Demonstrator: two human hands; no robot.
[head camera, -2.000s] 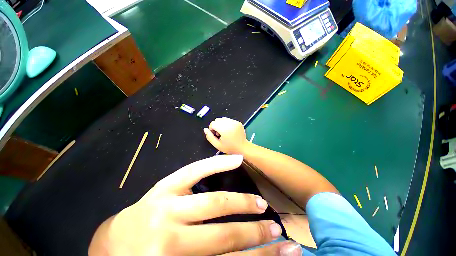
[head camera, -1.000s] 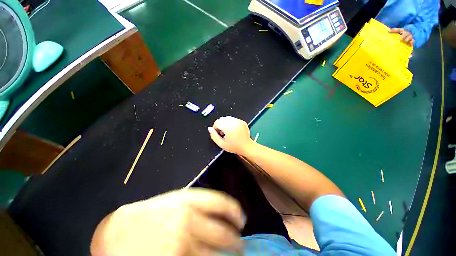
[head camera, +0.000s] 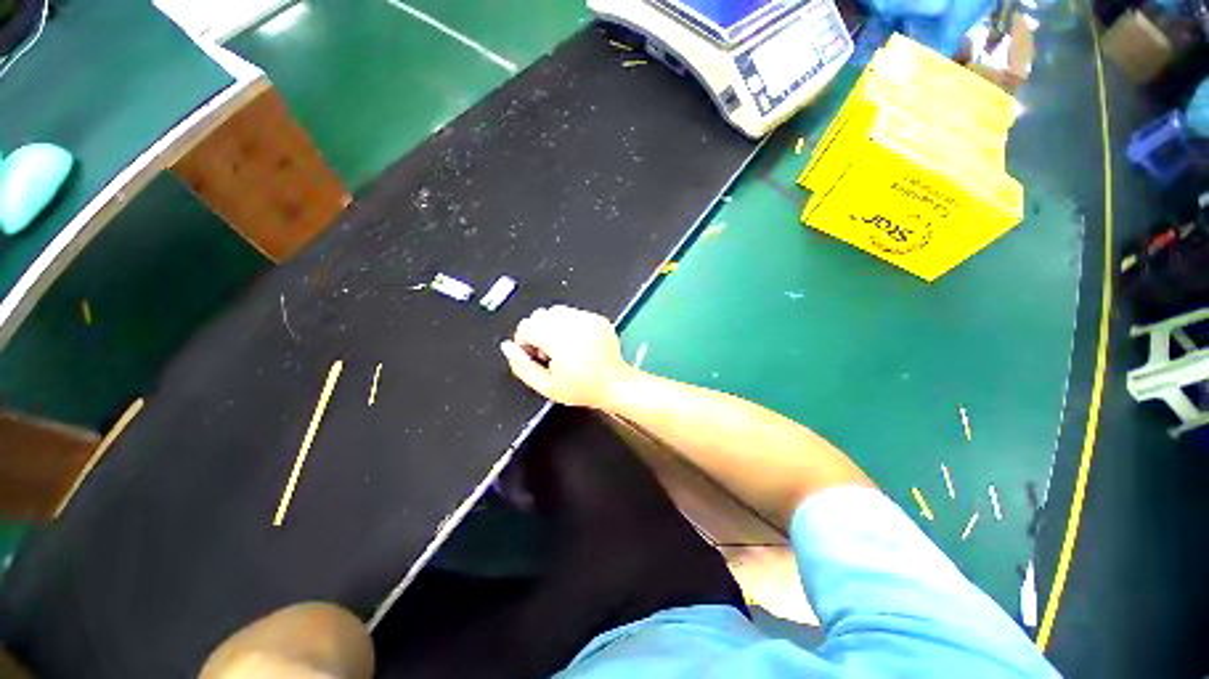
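My right hand (head camera: 570, 356) rests at the edge of the black belt (head camera: 438, 385), fingers curled into a loose fist; no held object shows. My left hand or wrist (head camera: 292, 646) shows only as a rounded, blurred shape cut off by the bottom edge, its fingers not visible. Two small white-and-blue pieces (head camera: 452, 287) lie on the belt just beyond my right hand. A thin tan strip (head camera: 309, 442) lies on the belt to the left.
A bench scale (head camera: 776, 66) stands at the belt's far end. Yellow boxes (head camera: 915, 179) stand in a row on the green side table (head camera: 849, 358), with a person in blue behind. Thin scraps lie on the table. A mint green piece (head camera: 33, 186) is at upper left.
My left hand has dropped from spread over the lower middle to the bottom edge. The view has shifted a little. The person's hand on the yellow boxes no longer shows clearly.
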